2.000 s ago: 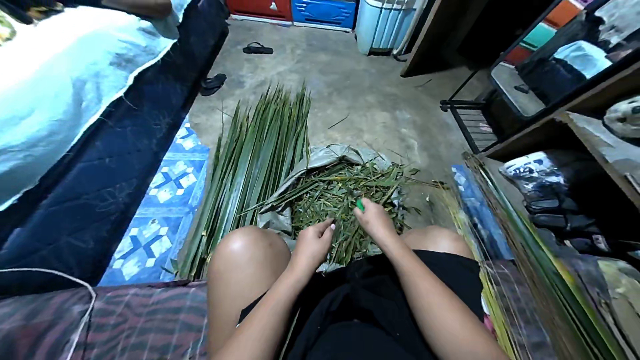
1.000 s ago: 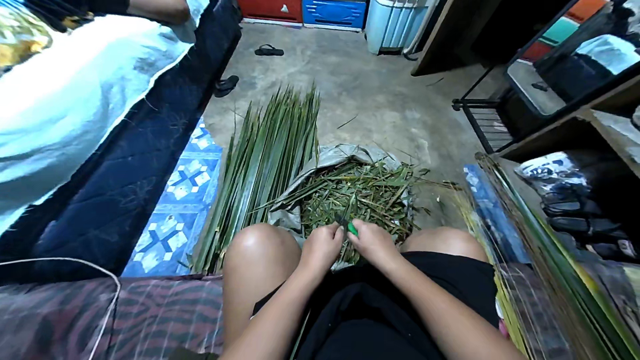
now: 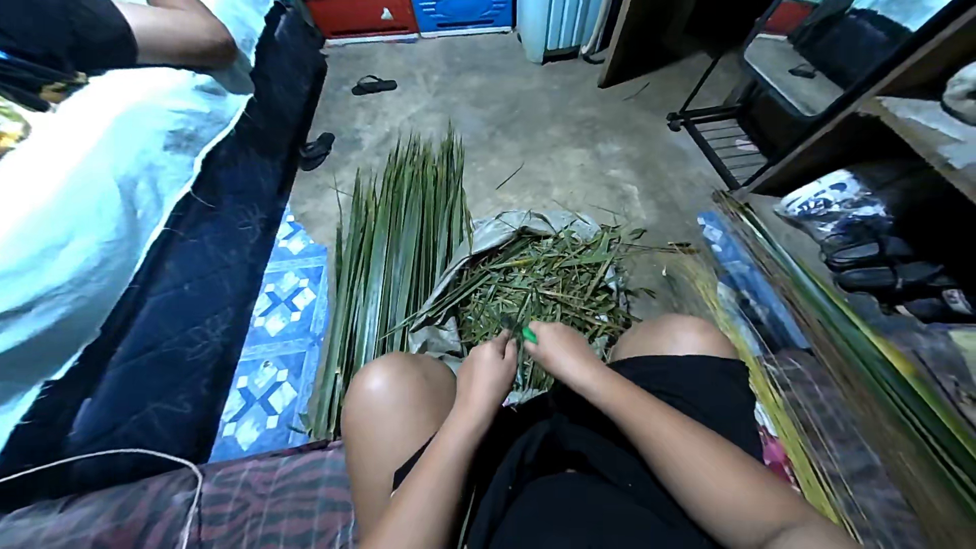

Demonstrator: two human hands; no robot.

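Note:
My right hand (image 3: 560, 349) is closed around the green handle (image 3: 529, 335) of a small tool, probably a knife, whose dark blade (image 3: 509, 322) points left. My left hand (image 3: 490, 366) is beside it, thumb and fingers pinched together near the blade; a thin leaf piece seems to be in them, but it is too small to be sure. Below both hands, cut green leaf scraps (image 3: 549, 274) lie heaped on a grey sack (image 3: 503, 231) between my knees. Left of the sack, long green palm leaflets (image 3: 404, 229) lie in a bundle.
Long palm strips and thin midribs (image 3: 862, 313) lie at my right. A dark mattress (image 3: 175, 305) with a white sheet (image 3: 114, 206) is on the left, a person's arm (image 3: 183, 34) on it. A black metal rack (image 3: 724, 145), shoes (image 3: 888, 267) and sandals (image 3: 374, 85) are around the floor.
My hands were a little apart two seconds ago, came together one second ago, and now show a small gap. The leaf bundle and heap look unchanged.

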